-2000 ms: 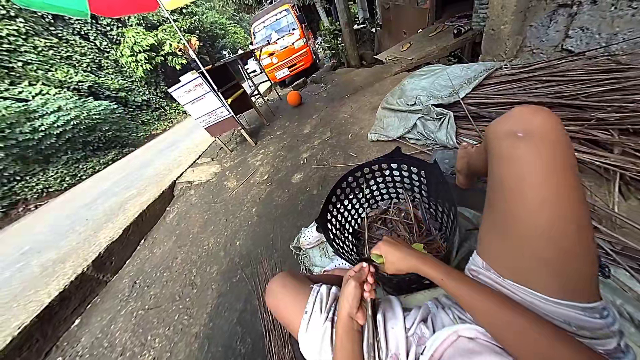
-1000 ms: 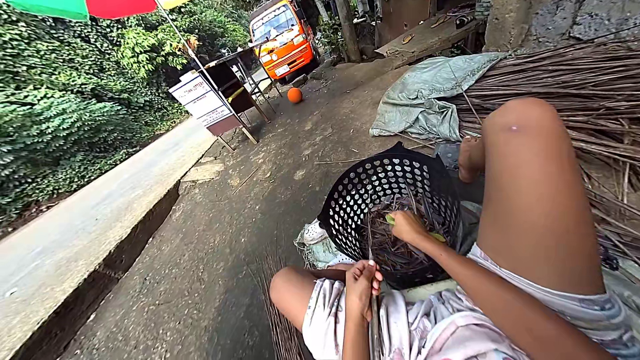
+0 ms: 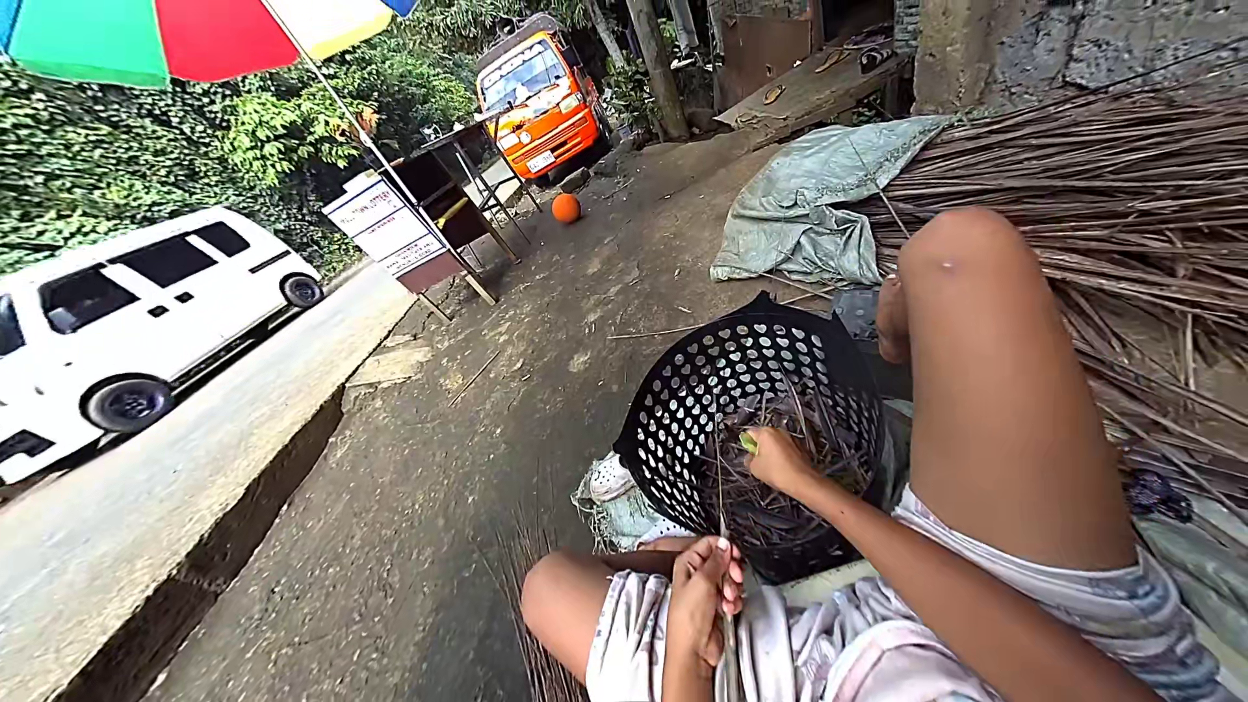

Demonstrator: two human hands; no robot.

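My left hand (image 3: 706, 588) is closed round a long thin stalk (image 3: 730, 653) above my lap, with its thin end rising past the fingers over the basket. My right hand (image 3: 777, 460) is over the black plastic basket (image 3: 673, 390), its fingers closed on a small yellow-green thing (image 3: 749, 443) that I cannot identify. Dry brown strips and shavings (image 3: 770, 512) lie in the basket between my legs. Whether the right hand touches the stalk is unclear. A bundle of thin sticks (image 3: 531, 604) lies beside my bent knee at the lower middle.
Long dried fronds or stalks (image 3: 1092, 185) are heaped at the right beside a pale green woven sack (image 3: 809, 210). An orange ball (image 3: 565, 208) lies farther off, near a sign board (image 3: 385, 229) and an orange vehicle (image 3: 541, 97). A white van (image 3: 166, 292) is on the road at left.
The white van has come into view on the road at left. My right hand has moved away from my left hand since the earliest frame.
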